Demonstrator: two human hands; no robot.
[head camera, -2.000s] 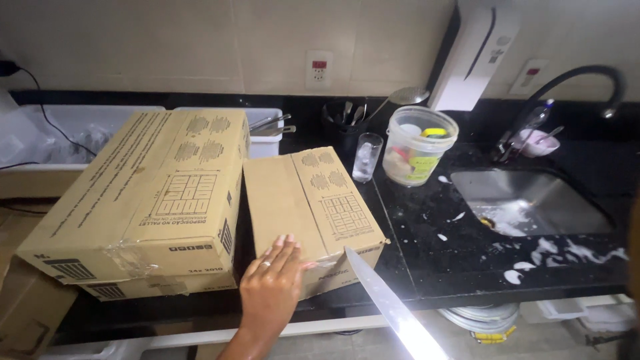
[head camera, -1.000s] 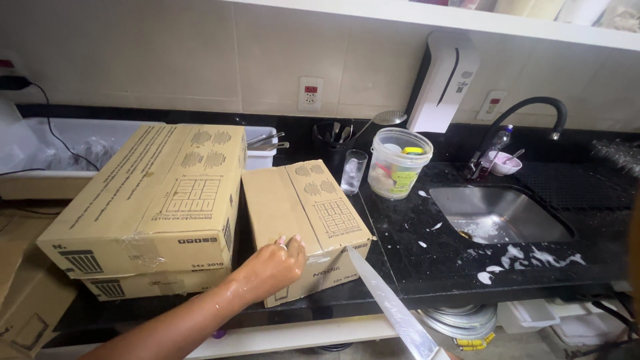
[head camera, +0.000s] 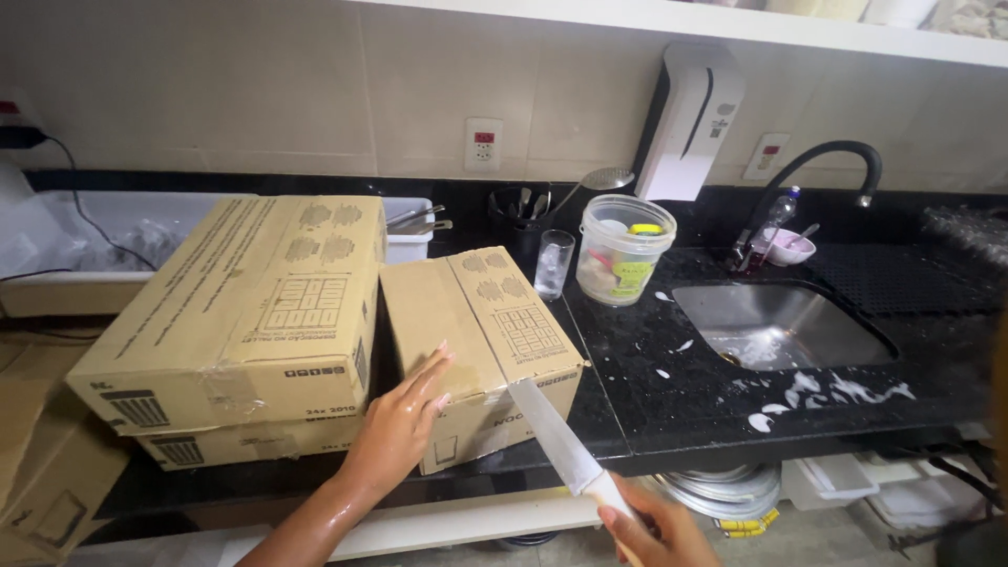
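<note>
A smaller cardboard box (head camera: 441, 307) with printed diagrams sits near the front edge of the black counter. My left hand (head camera: 398, 421) rests against its near left corner, fingers apart and wet. In my right hand (head camera: 642, 524) is the white handle of a kitchen knife (head camera: 551, 429); the blade's tip touches the box's near top edge at the centre seam. Just left stand two larger cardboard boxes (head camera: 260, 299), one on top of the other, with clear tape on the near side.
Behind the small box are a drinking glass (head camera: 554, 264), a plastic bucket (head camera: 622, 252) and a black utensil holder (head camera: 520, 224). On the right, a steel sink (head camera: 787, 323) with a black faucet (head camera: 835, 150) has white foam near it. A white tub (head camera: 405, 244) stands behind the large boxes.
My left hand has gone from a closed pose on the box's near edge to spread fingers at its left corner. More of my right hand shows on the knife handle.
</note>
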